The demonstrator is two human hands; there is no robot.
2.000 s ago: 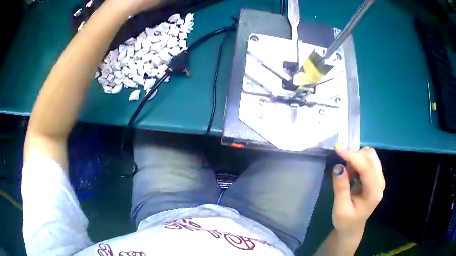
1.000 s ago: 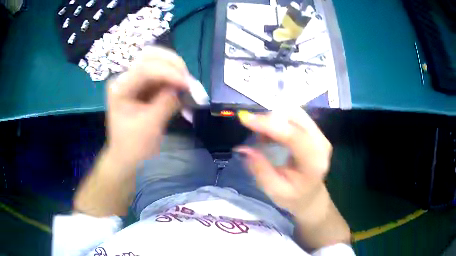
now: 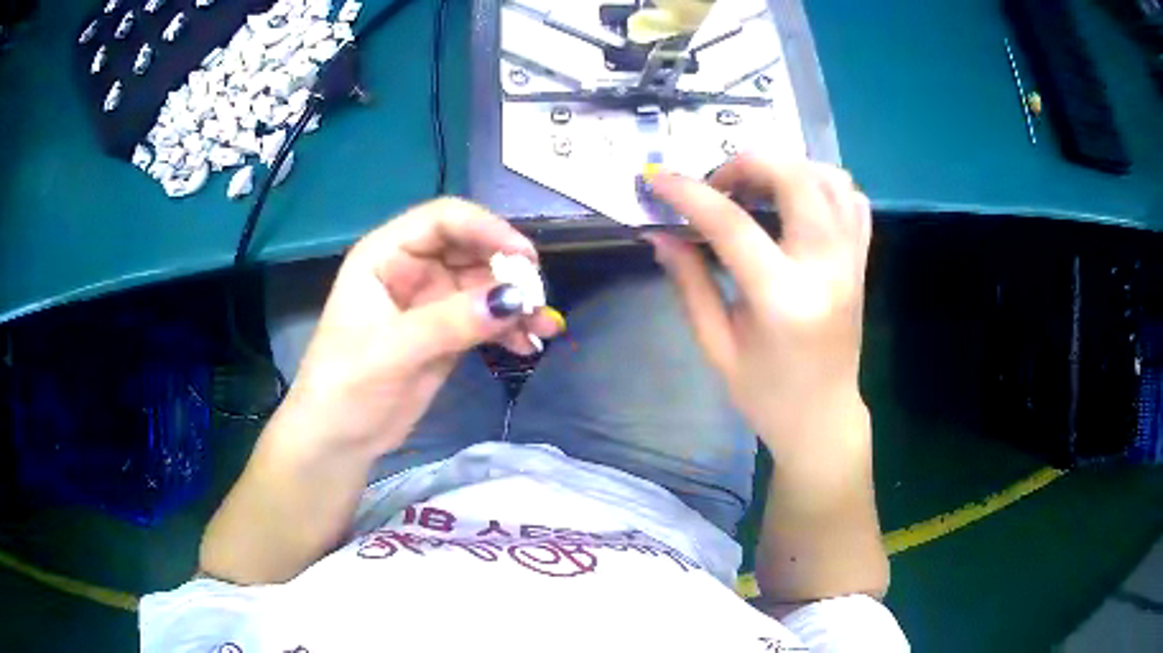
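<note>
My left hand (image 3: 421, 306) holds a white plastic housing (image 3: 517, 279) between thumb and fingers above my lap, left of the fixture's front edge. Another small white bit shows below it at the fingertips. My right hand (image 3: 778, 255) is at the front of the bench fixture (image 3: 574, 204), its yellow-tipped index finger over the metal top plate (image 3: 599, 153). The thumb is apart from the index finger, below the plate's edge. Whether a tiny part is at the right fingertip cannot be told.
A pile of white housings (image 3: 236, 109) lies on the green bench at left, by a black tray (image 3: 115, 115) with white pieces in rows. A black cord (image 3: 262, 191) hangs over the edge. A second black tray (image 3: 1065, 89) and a thin stick (image 3: 1020, 89) lie at right.
My left hand came back from the upper left and now holds a housing over my lap. My right hand moved from the fixture's right corner to its front middle. The view has shifted.
</note>
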